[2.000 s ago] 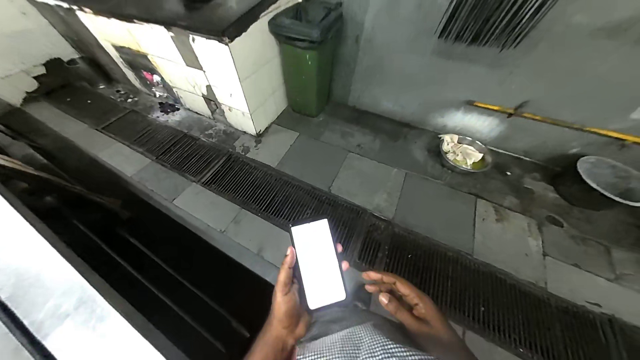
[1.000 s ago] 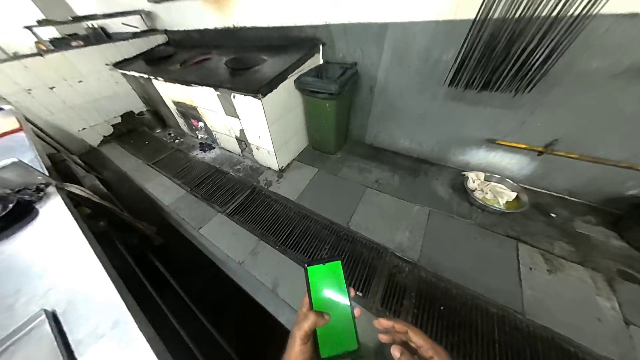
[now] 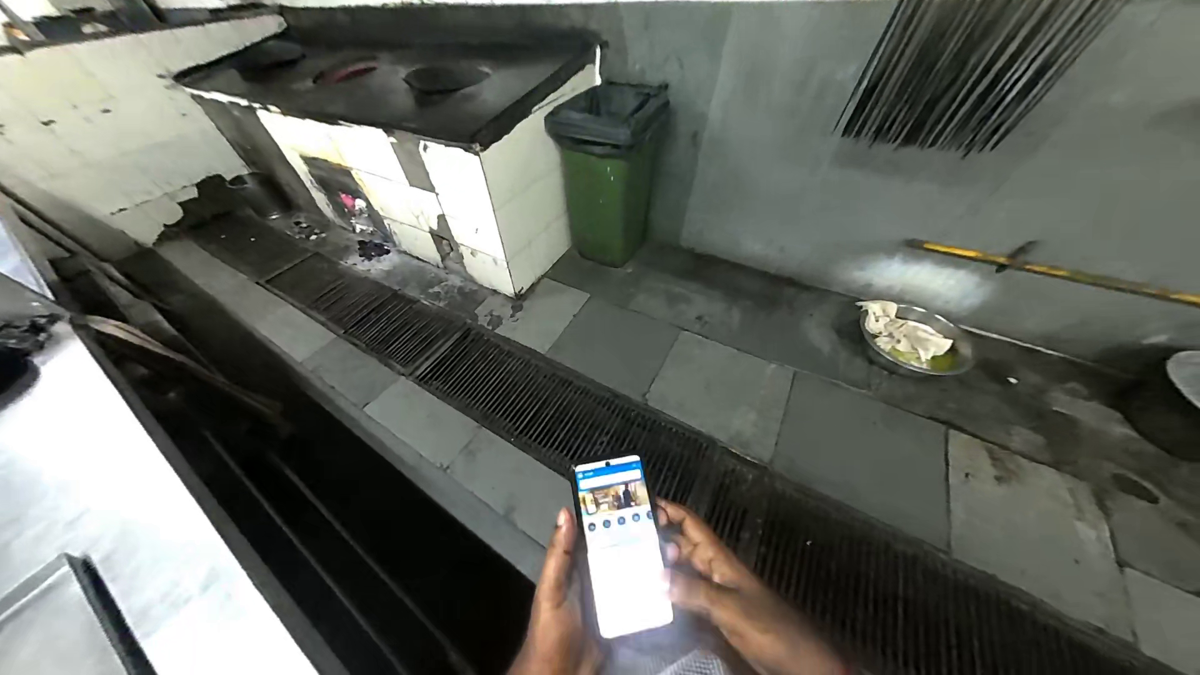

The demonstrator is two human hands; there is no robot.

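A smartphone (image 3: 626,562) with its screen lit, showing a blue band, a picture and a row of round icons, is upright in the lower middle of the view. My left hand (image 3: 560,600) grips it along its left side, the thumb on that edge. At the phone's right side is my right hand (image 3: 727,586), its fingers bent and blurred near the lower screen. Whether those fingers touch the glass cannot be told. Patterned cloth shows below the phone.
A metal floor grating (image 3: 544,389) runs between stone slabs. Beyond stand a tiled stove block (image 3: 412,187) and a green bin (image 3: 611,187). A metal bowl (image 3: 956,356) with cloth lies by the wall, under a yellow bar (image 3: 1059,269). At left is a metal counter (image 3: 103,478).
The phone's screen has gone from plain white, then plain green, to a page with a picture and icons. My right hand has come closer to the phone.
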